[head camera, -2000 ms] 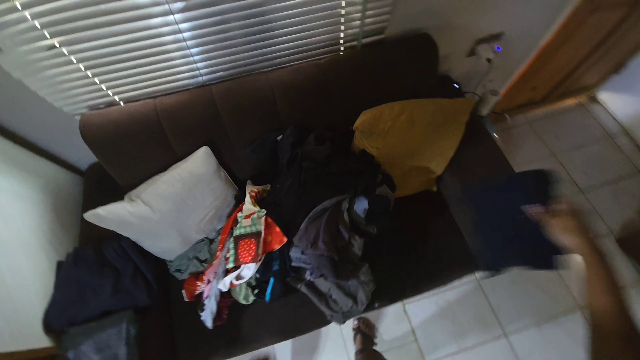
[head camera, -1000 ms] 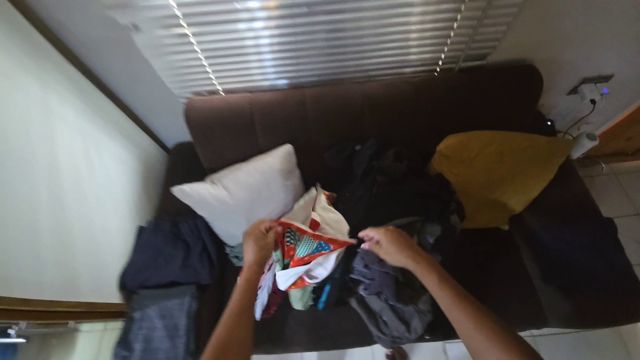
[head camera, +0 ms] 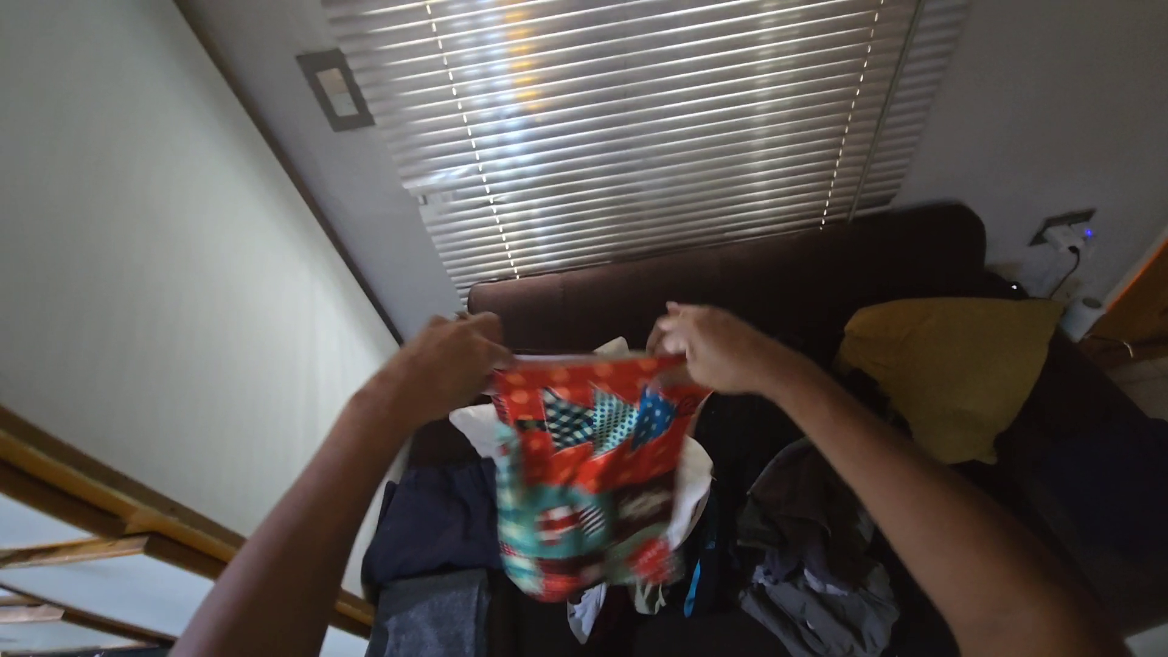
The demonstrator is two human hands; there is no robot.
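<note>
A red and teal patterned cloth (head camera: pixel 593 465) with a patchwork print hangs spread between my hands. My left hand (head camera: pixel 456 360) grips its upper left corner, and my right hand (head camera: pixel 707 347) holds the upper right corner. The cloth's lower part is blurred. Behind it, a white pillow (head camera: pixel 473 427) is mostly hidden. Grey crumpled clothes (head camera: pixel 812 547) lie on the sofa to the right, below my right forearm. Dark folded garments (head camera: pixel 438 520) and a grey folded cloth (head camera: pixel 433 616) rest at the left.
The brown sofa (head camera: pixel 730 274) stands beneath a window with white blinds (head camera: pixel 657 119). A mustard cushion (head camera: pixel 949 365) leans at its right end, near a wall outlet (head camera: pixel 1063 233) with a plug and cord. A pale panel (head camera: pixel 155 274) with wooden framing (head camera: pixel 109 511) is close on the left.
Both hands have raised the patterned cloth from low over the sofa, and it now hangs open. Two seconds ago it lay in the pile while my right hand was at a dark cloth. The view has tilted up.
</note>
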